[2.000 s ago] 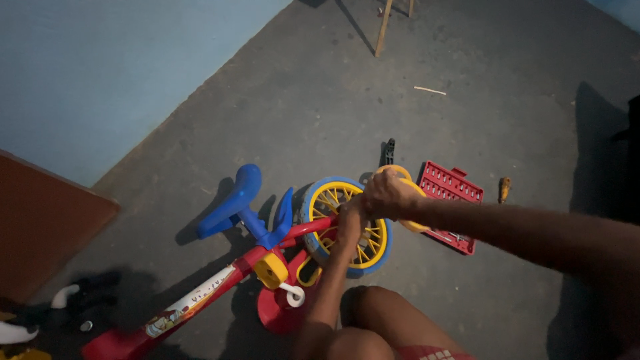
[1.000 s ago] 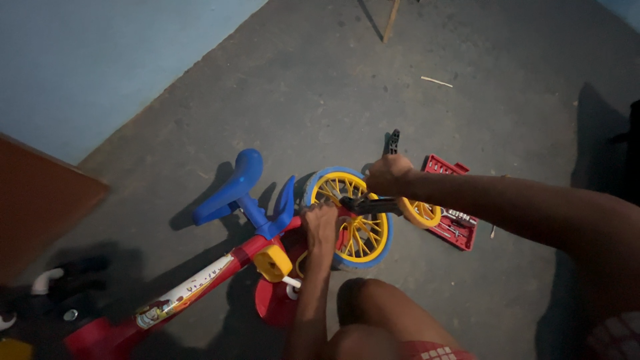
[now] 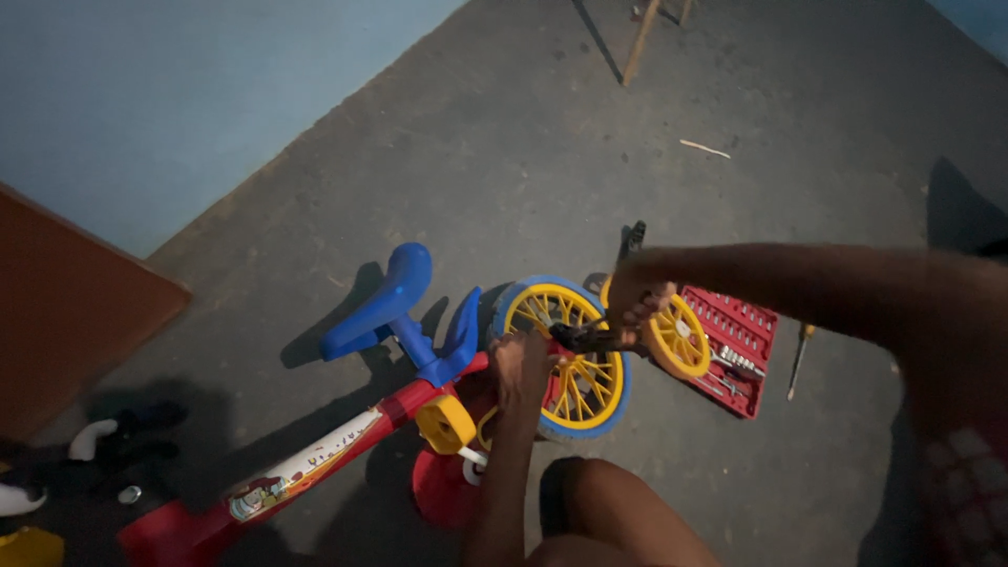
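Observation:
A child's bicycle with a red frame and a blue saddle lies on its side on the floor. My left hand grips the red frame near the hub of the rear wheel, which has yellow spokes and a blue tyre. A black bracket meets that hub, and my right hand is closed around its outer part. Beside my right hand is a small yellow training wheel. A yellow pedal and a red chain guard are left of my left forearm.
An open red socket set case lies right of the training wheel, with a screwdriver beyond it. Another black part lies above my right hand. A brown panel stands at left; wooden legs are at the top.
My right hand has turned and changed its hold at the black bracket, and the training wheel shows more fully beside it. My left hand stays near the hub.

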